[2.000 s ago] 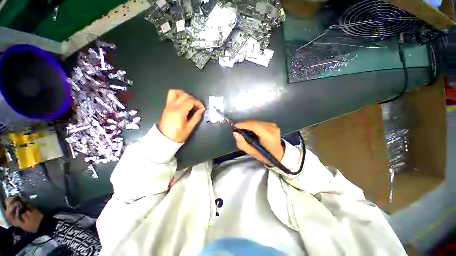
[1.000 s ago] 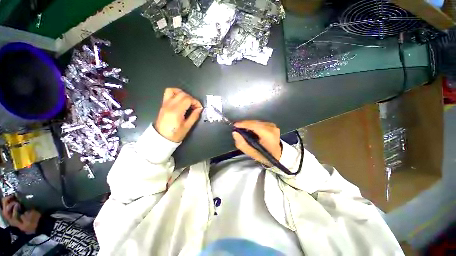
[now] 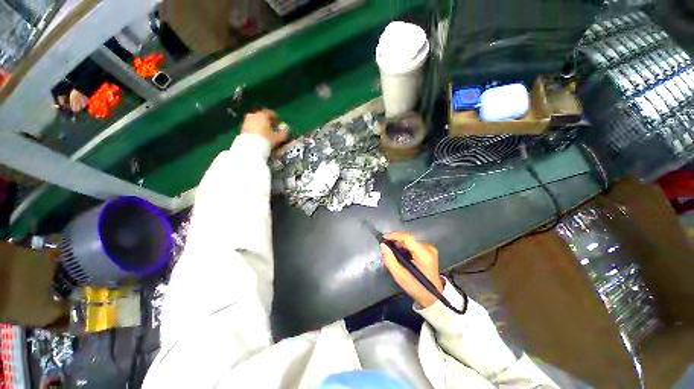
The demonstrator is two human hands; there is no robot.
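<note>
My left hand [image 3: 262, 127] is stretched far forward at the near edge of the green conveyor, just behind the left end of the module pile [image 3: 335, 171]. A small pale bit shows at its fingertips; whether the fingers hold it is too small to tell. My right hand [image 3: 415, 266] holds the black soldering iron [image 3: 411, 264] like a pen, its tip pointing forward and left above the dark bench [image 3: 319, 258]. The strip parts [image 3: 179, 235] at the left are mostly hidden behind my left sleeve.
A purple-rimmed grey fan [image 3: 118, 239] and a yellow device [image 3: 101, 308] are at left. A white cup [image 3: 402, 68], tape roll [image 3: 403, 135], small carton [image 3: 498, 121] and coiled stand [image 3: 475, 150] are at the back. An open cardboard box [image 3: 540, 304] is at right. Another person's hand [image 3: 76, 100] shows beyond the conveyor [image 3: 190, 152].
The view has tilted up. My left hand has moved from the bench centre to the conveyor edge. The flat module no longer shows before my right hand, which still holds the iron.
</note>
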